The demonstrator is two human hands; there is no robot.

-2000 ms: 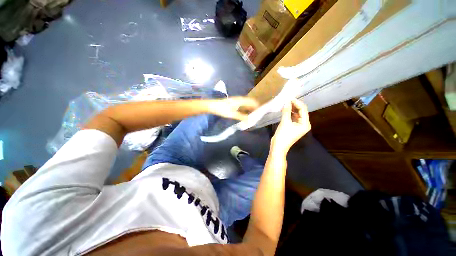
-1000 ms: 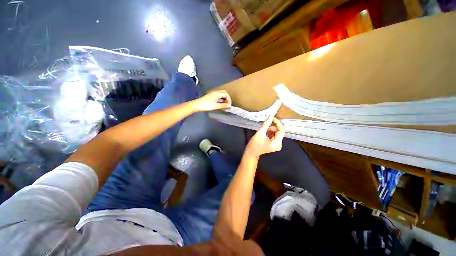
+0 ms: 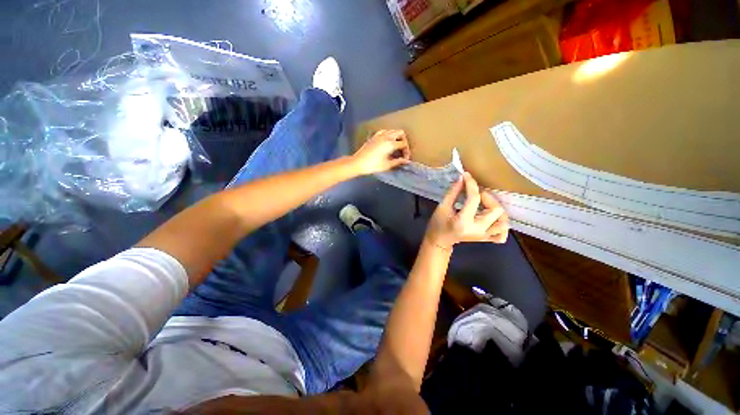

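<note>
A short curved white paper strip [image 3: 434, 172] with fine lines spans between my hands over the brown paper surface [image 3: 454, 117]. My left hand [image 3: 383, 152] pinches its left end near the brown surface's narrow end. My right hand [image 3: 471, 215] pinches its right end between thumb and fingers, and a white tip sticks up above them. A longer curved, lined strip [image 3: 584, 182] lies on the brown surface to the right, apart from my fingers. Long straight lined strips [image 3: 617, 239] run along the near edge, partly hidden behind my right hand.
Wooden shelves [image 3: 568, 267] stand below the brown surface. A carton [image 3: 422, 16] and a red bag [image 3: 608, 32] are behind it. Clear plastic bags [image 3: 146, 138] lie on the grey floor at left. Dark fabric [image 3: 527, 377] is heaped at lower right.
The view has shifted. The piece in my hands now shows apart from the longer curved strip, where they met or overlapped before. My left hand still pinches the left end; my right hand's fingers have spread somewhat.
</note>
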